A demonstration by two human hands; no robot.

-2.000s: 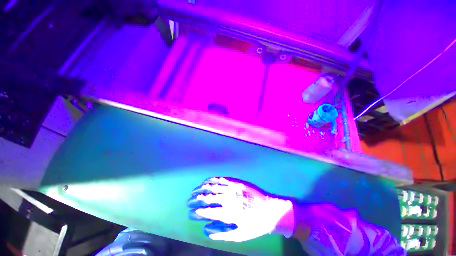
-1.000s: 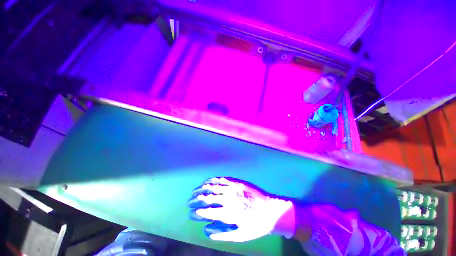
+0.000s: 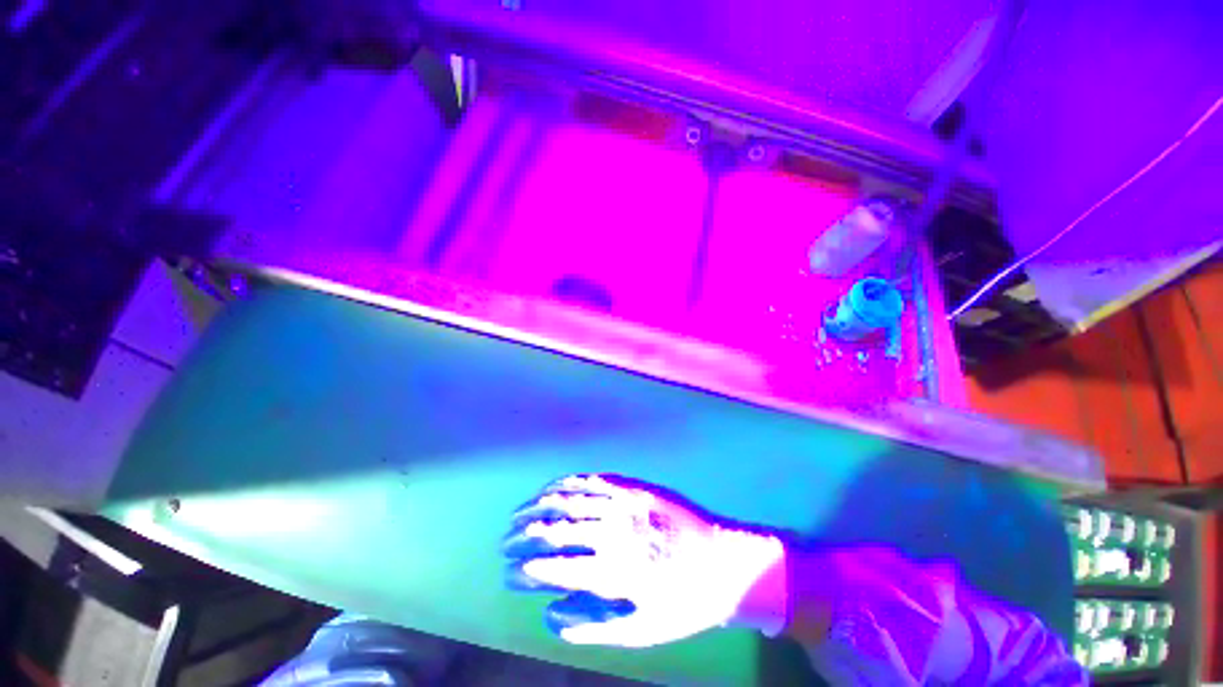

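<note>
My right hand (image 3: 630, 564), in a white glove with dark blue fingers, rests palm down on the green-teal mat (image 3: 402, 416) near its front edge. Its fingers point left and are slightly apart, with nothing seen in them. My left hand is not in view. Beyond the metal edge, the magenta-lit work bed (image 3: 604, 201) shows no boards. A teal pot (image 3: 862, 310) stands at the bed's right end, with a pale cylindrical container (image 3: 852, 239) lying just behind it.
A dark-framed tray (image 3: 1186, 577) at the lower right holds green boards (image 3: 1124, 635) with pale parts. A thin pale line (image 3: 1086, 215) hangs at the upper right. Orange-red flooring (image 3: 1086, 396) shows beyond. A bright light patch crosses the mat's left part.
</note>
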